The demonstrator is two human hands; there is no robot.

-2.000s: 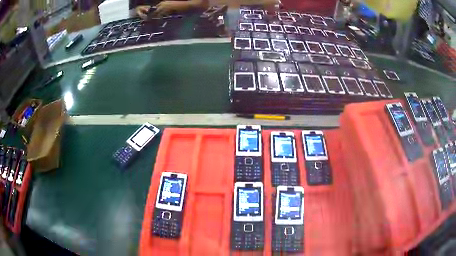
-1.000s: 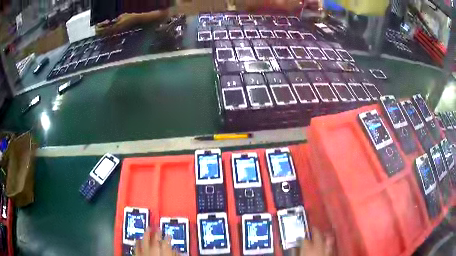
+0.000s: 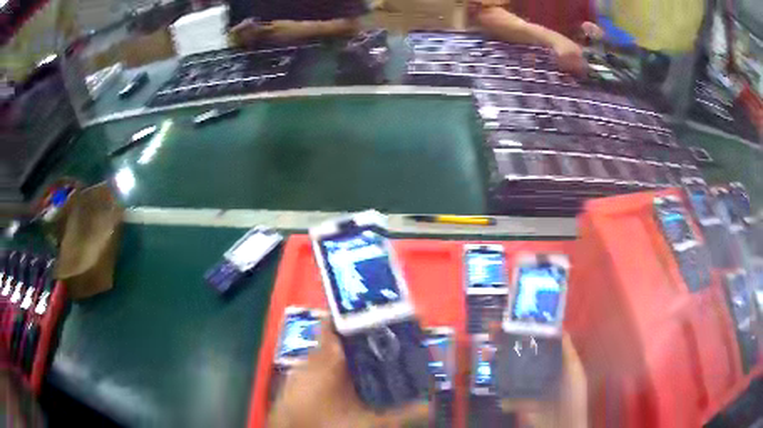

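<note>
My left hand (image 3: 322, 389) holds a silver-framed mobile phone (image 3: 368, 305) raised over the red tray (image 3: 293, 259), tilted, its screen lit blue and white. My right hand (image 3: 573, 389) holds a second phone (image 3: 534, 322) upright at the tray's right part, screen lit; its lower end is blurred. Behind and between them, more lit phones lie in the tray, such as one at the back (image 3: 485, 280) and one at the left (image 3: 299, 334). The hands and held phones hide parts of the tray.
A loose phone (image 3: 244, 255) lies left of the tray. A yellow pen (image 3: 456, 220) lies on the pale strip. Stacked red trays (image 3: 619, 251) with phones stand right, dark trays (image 3: 577, 159) beyond. A cardboard box (image 3: 88, 242) stands left. Another person's arm (image 3: 535, 33) reaches over the dark trays.
Both hands have come up from the tray's near edge, each now holding a phone above it. The view has shifted, and a person's arm has appeared over the far dark trays.
</note>
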